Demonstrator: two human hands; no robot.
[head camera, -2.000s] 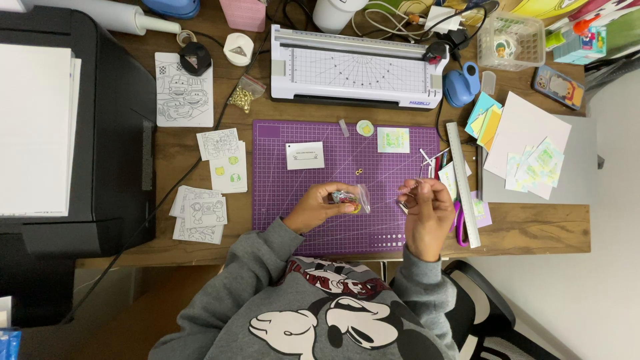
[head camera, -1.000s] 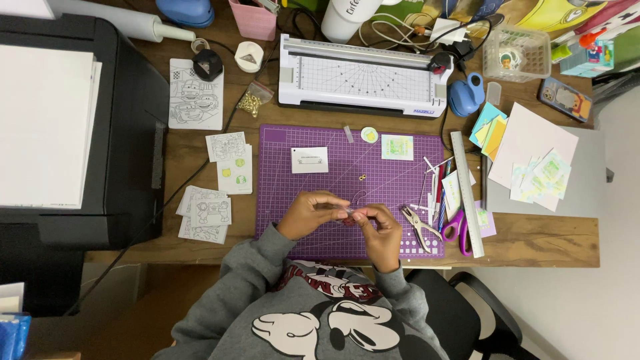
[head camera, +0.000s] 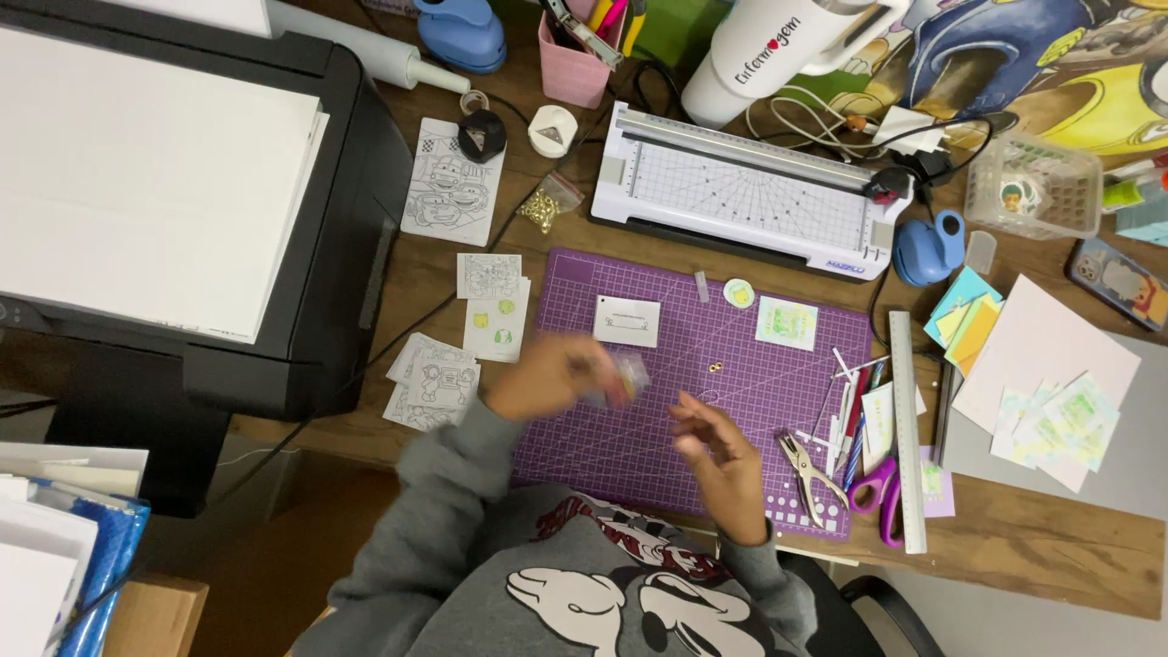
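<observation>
Over the left part of the purple cutting mat (head camera: 675, 474), my left hand (head camera: 552, 374) is blurred and holds a small clear plastic bag (head camera: 630, 376) with small things in it. My right hand (head camera: 721, 456) hovers above the mat's middle, fingers apart, close to a thin loop (head camera: 710, 397) that looks like cord. Small gold-coloured rings (head camera: 715, 367) lie just above it. A white card (head camera: 627, 321), a round sticker (head camera: 738, 293) and a green-printed card (head camera: 787, 323) rest along the mat's upper part. To the right of my right hand is a metal hole punch (head camera: 808, 474).
A paper trimmer (head camera: 748, 201) stands behind the mat. Purple scissors (head camera: 881, 497) and a ruler (head camera: 907, 429) lie at its right edge. On the left are a black printer (head camera: 356, 228), colouring cards (head camera: 443, 383) and a bag of gold-coloured pieces (head camera: 547, 203). A large tumbler (head camera: 766, 55) stands behind.
My hands were together over the mat one second ago and are now apart. The left has moved left with the small bag. The hole punch, in my right hand's area two seconds ago, lies on the mat.
</observation>
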